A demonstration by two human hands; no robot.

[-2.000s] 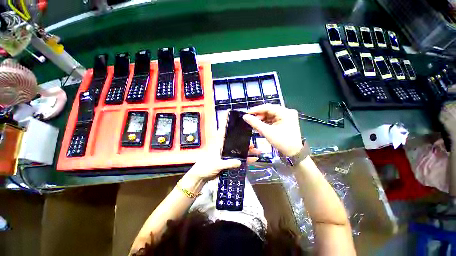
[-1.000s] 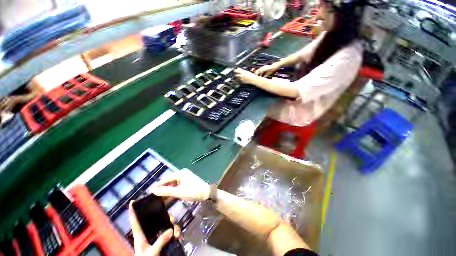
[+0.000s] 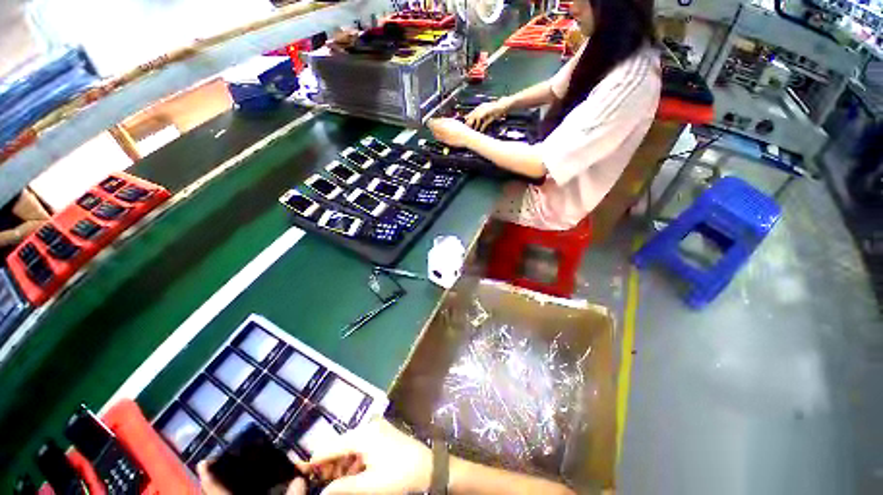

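Observation:
A flip phone (image 3: 254, 464) with its dark screen facing up is at the bottom edge, over the lens tray's near corner; its lower part is out of the picture. My left hand (image 3: 211, 480) is mostly cut off, with fingers at the phone's left edge. My right hand (image 3: 373, 458) is beside the phone's right side, its fingers curled and blurred; whether they hold anything is unclear. The white-edged lens tray (image 3: 373, 395) has pale rectangles in dark frames. The red phone tray (image 3: 145, 437) at lower left holds open flip phones.
Tweezers (image 3: 370, 316) and a small white device (image 3: 445, 261) lie on the green bench. A black tray (image 3: 379, 253) holds phones. A cardboard box (image 3: 599, 387) with clear plastic waste stands at the right. A person (image 3: 600, 135) works beyond, near red and blue stools (image 3: 721, 232).
The view has swung right from the red tray towards the other person and the box. The phone and my hands now sit lower, partly out of the picture.

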